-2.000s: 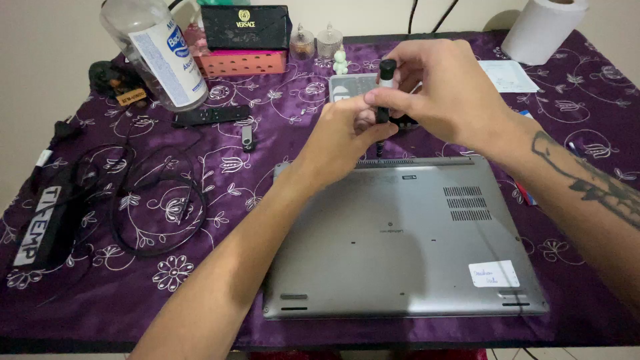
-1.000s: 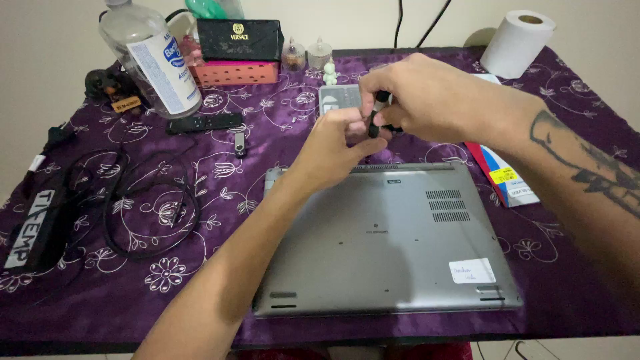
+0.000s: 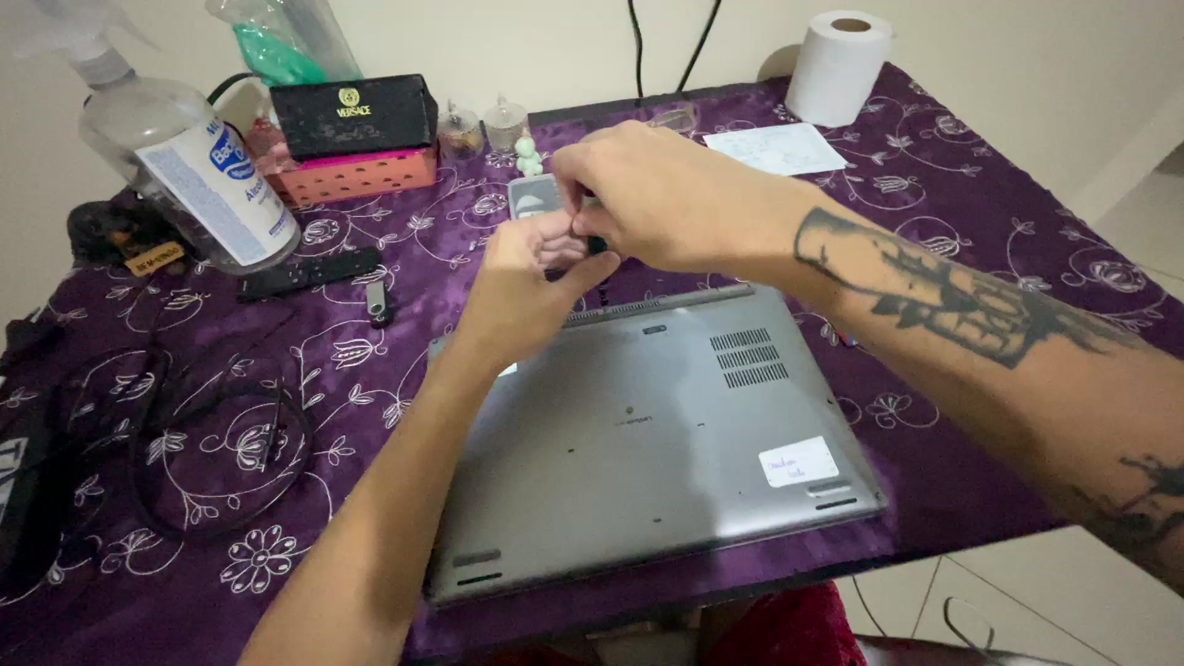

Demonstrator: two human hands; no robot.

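A grey laptop [image 3: 647, 444] lies upside down on the purple embroidered cloth, its vented underside facing up. Above its far edge my two hands meet. My left hand [image 3: 550, 268] has its fingers curled around a small dark object [image 3: 597, 245], mostly hidden; it may be the black tool seen earlier. The fingertips of my right hand [image 3: 638, 199] pinch at the same spot from above, and what they hold cannot be made out. Just behind the hands lies a grey case [image 3: 532, 196], partly covered by them.
At the left stand a spray bottle [image 3: 217, 176] and stacked boxes [image 3: 356, 120], with a remote control [image 3: 310, 273], a USB stick [image 3: 376, 301] and coiled black cable [image 3: 148, 462] nearby. Small jars, a figurine [image 3: 528, 155], a paper sheet [image 3: 777, 148] and a paper roll [image 3: 840, 69] stand or lie farther back.
The black-capped tool that showed upright between my hands two seconds ago is now largely hidden by the fingers. Both hands remain close together over the laptop's far edge.
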